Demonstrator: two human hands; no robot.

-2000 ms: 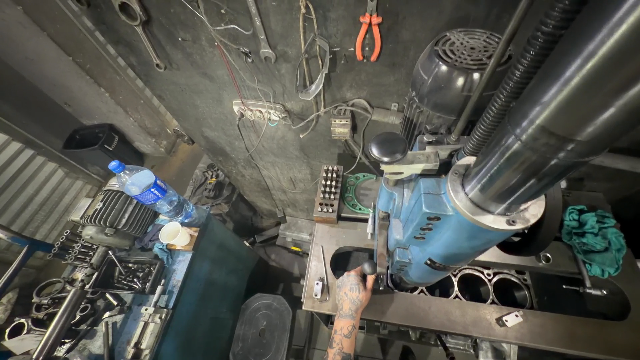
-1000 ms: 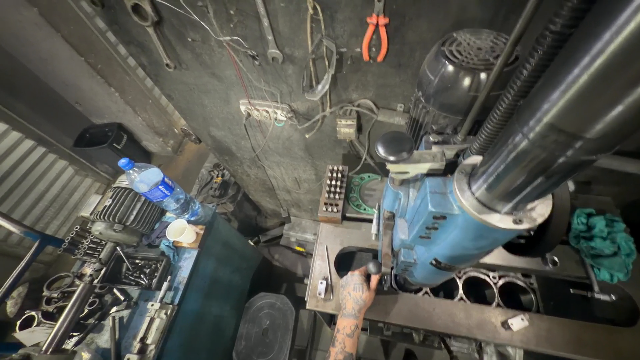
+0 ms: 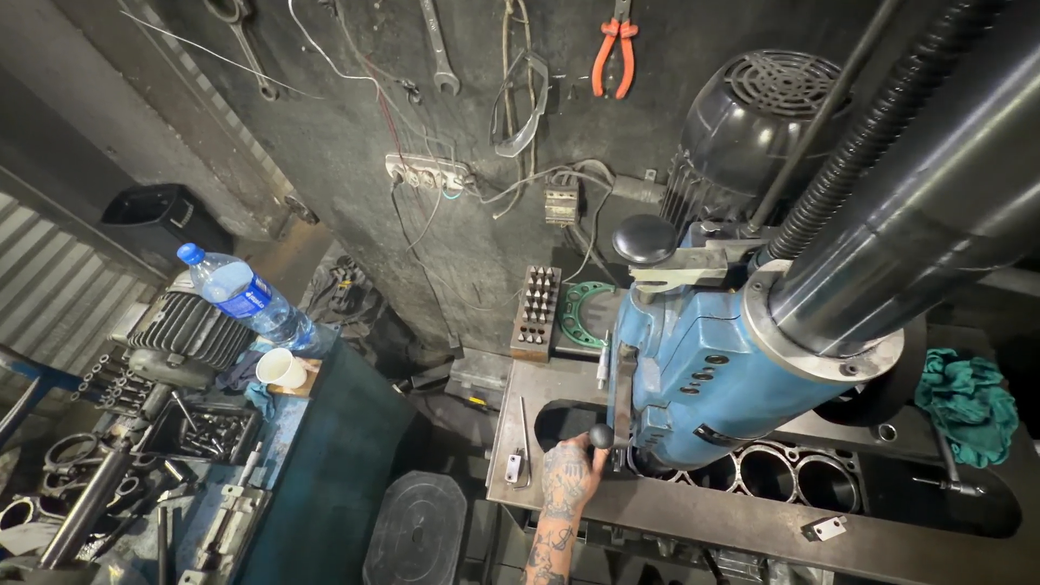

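My left hand (image 3: 569, 475), with a tattooed forearm, reaches up from the bottom. Its fingers and thumb are closed around the near side of a black ball knob (image 3: 601, 436), at a lever on the blue head of a boring machine (image 3: 691, 349). The fingertips are partly hidden. Beneath the machine head, an engine block (image 3: 766, 471) shows its open cylinder bores. Left of the hand, a hex key (image 3: 526, 439) and a small metal block (image 3: 513, 469) lie on the steel machine table (image 3: 507, 406). My right hand is out of view.
A bit stand (image 3: 536, 313) and a green micrometer frame (image 3: 581, 315) sit behind the table opening. A teal rag (image 3: 967, 406) lies at right. The left bench holds a water bottle (image 3: 244, 296), a paper cup (image 3: 281, 370) and engine parts. A black stool (image 3: 416, 528) stands between.
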